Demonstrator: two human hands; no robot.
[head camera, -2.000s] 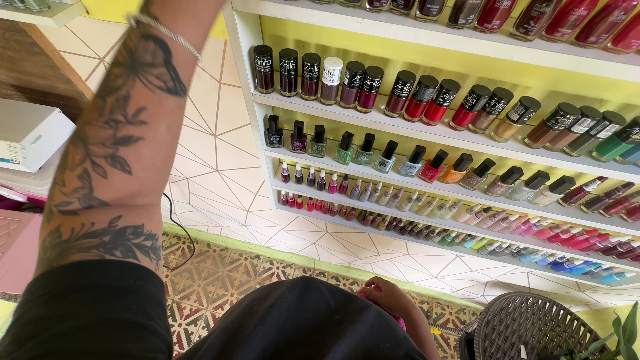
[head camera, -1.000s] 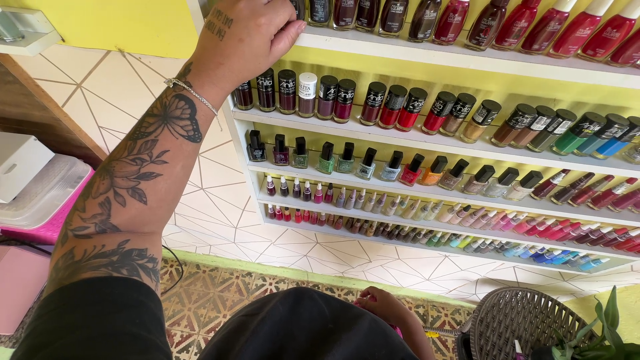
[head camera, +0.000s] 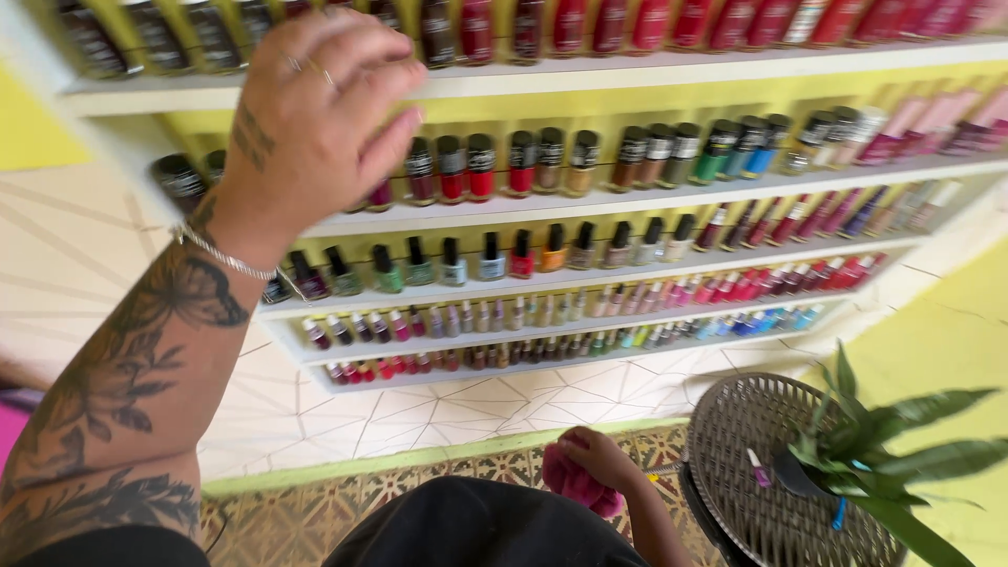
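Note:
My left hand (head camera: 323, 118), tattooed and wearing rings, reaches across the upper shelf (head camera: 598, 75) of a white wall rack. Its fingers are bent and somewhat apart, beside dark nail polish bottles (head camera: 437, 35); nothing shows in its grip, and whether it touches a bottle is unclear. The hand hides part of the upper two rows. Low down, my right hand (head camera: 602, 461) is closed on a crumpled dark pink cloth (head camera: 573, 484), well below the rack. Red nail polish bottles (head camera: 480, 169) stand upright on the second visible shelf.
Lower shelves (head camera: 567, 279) hold many more small bottles. At the lower right stands a dark woven round table (head camera: 736, 441) with a potted plant (head camera: 906, 441) and a small purple nail polish bottle (head camera: 758, 468). A yellow-green strip edges the patterned tile floor (head camera: 260, 531).
My left hand has moved right along the upper shelf from its left end. The pink cloth in my right hand shows more fully. The view has shifted right.

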